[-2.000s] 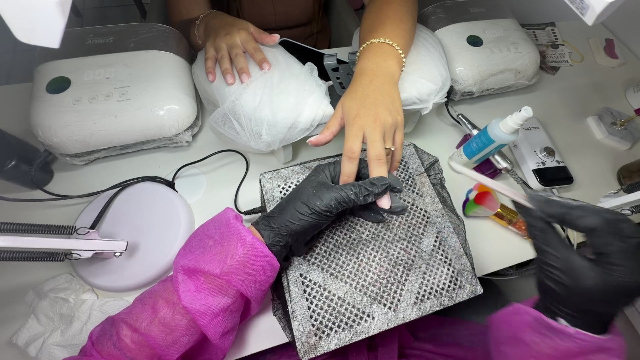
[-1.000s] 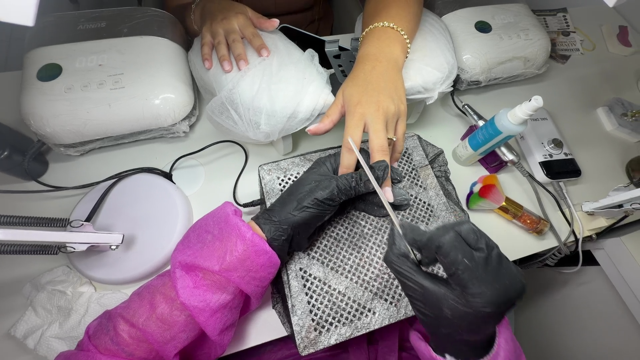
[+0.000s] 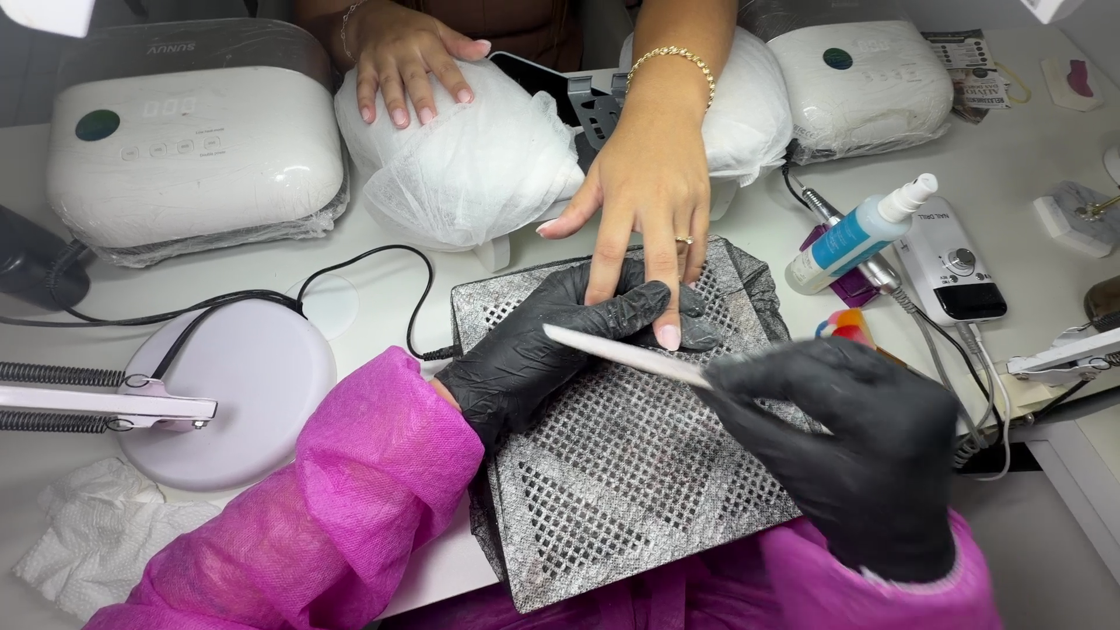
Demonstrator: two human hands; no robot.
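Observation:
My left hand (image 3: 560, 337), in a black glove, holds a finger of another person's hand (image 3: 656, 192) over a perforated nail dust collector (image 3: 630, 472). That hand wears a gold bracelet (image 3: 672, 54) and a ring. My right hand (image 3: 840, 437), also gloved in black and slightly blurred, grips a pale nail file (image 3: 626, 353) by its right end. The file points left, its tip close to my left thumb; whether it touches anything cannot be told. The person's other hand (image 3: 411, 61) rests on a white covered cushion (image 3: 464, 166).
Two plastic-wrapped nail lamps (image 3: 197, 157) (image 3: 857, 79) stand at the back. At right are a spray bottle (image 3: 853, 236), a nail drill unit (image 3: 949, 262), its handpiece and cables. A round lamp base (image 3: 232, 394) and crumpled paper towel (image 3: 105, 534) lie at left.
Two seconds ago my right hand held the file off to the right; one second ago the file crossed the held fingers. Now it points left below them. My left hand keeps its hold.

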